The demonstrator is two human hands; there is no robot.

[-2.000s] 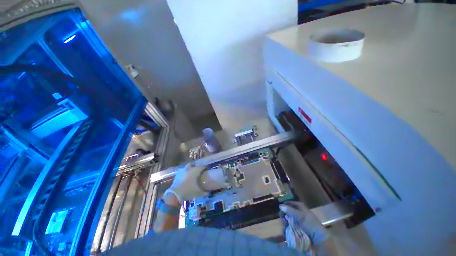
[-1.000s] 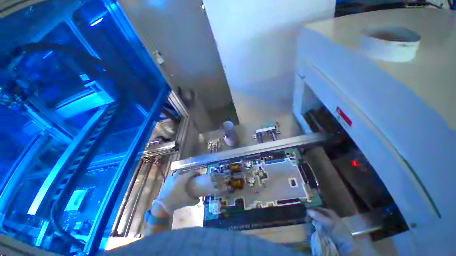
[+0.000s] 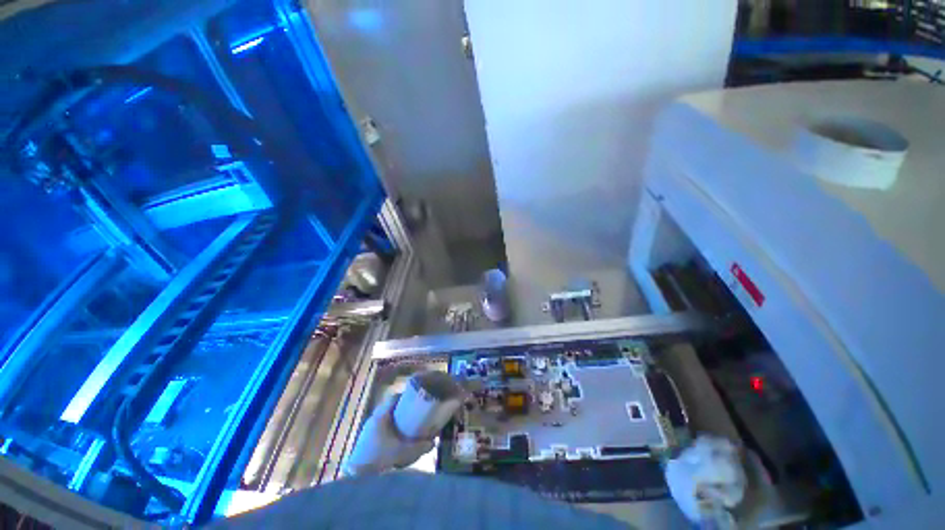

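Observation:
A green circuit board (image 3: 611, 404) with white outlines and two orange-brown coils (image 3: 515, 402) lies flat in a black carrier (image 3: 580, 478) beside the silver rail. My gloved left hand (image 3: 385, 443) is shut on a whitish cylinder (image 3: 425, 406) at the board's left edge. The cylinder is tilted, its grey round end facing up and right. My gloved right hand (image 3: 707, 478) is at the carrier's right front corner. It is blurred and whitish; its fingers and anything in it cannot be made out.
A silver rail (image 3: 539, 336) runs behind the board. Behind it stand a small pale cylinder (image 3: 495, 295) and a metal bracket (image 3: 572, 300). A white machine (image 3: 715, 197) with a dark slot and red light is at right. A blue-windowed machine (image 3: 197, 248) is at left.
My left hand has drawn back leftward off the board with the cylinder, which has tipped up, uncovering the coils. My right hand has turned and stays by the carrier's right corner. The view has shifted.

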